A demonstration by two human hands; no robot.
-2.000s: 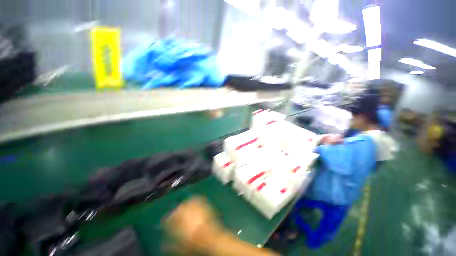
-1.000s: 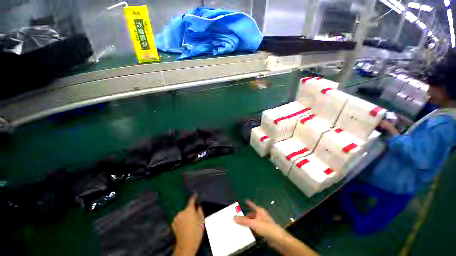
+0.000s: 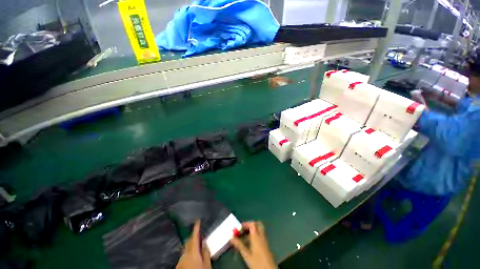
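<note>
A white product box (image 3: 222, 236) with a red mark lies partly inside the mouth of a flat black poly mailer (image 3: 192, 202) on the green bench. My left hand (image 3: 194, 252) is at the mailer's near edge, beside the box's left side, and seems to hold that edge. My right hand (image 3: 255, 247) grips the box at its right end, fingers by the red mark. Both hands are cut off by the bottom edge. A stack of flat black mailers (image 3: 143, 240) lies to the left.
Filled mailers (image 3: 157, 165) line the back of the bench. Stacked white boxes (image 3: 344, 145) stand at the right. A shelf (image 3: 221, 65) holds a blue cloth (image 3: 221, 26), a yellow sign (image 3: 138, 31) and dark trays (image 3: 329, 34). A person in blue (image 3: 447, 142) is at the right.
The box has gone further into the mailer, so less of it shows. Both hands have moved down with it. The camera view has shifted slightly.
</note>
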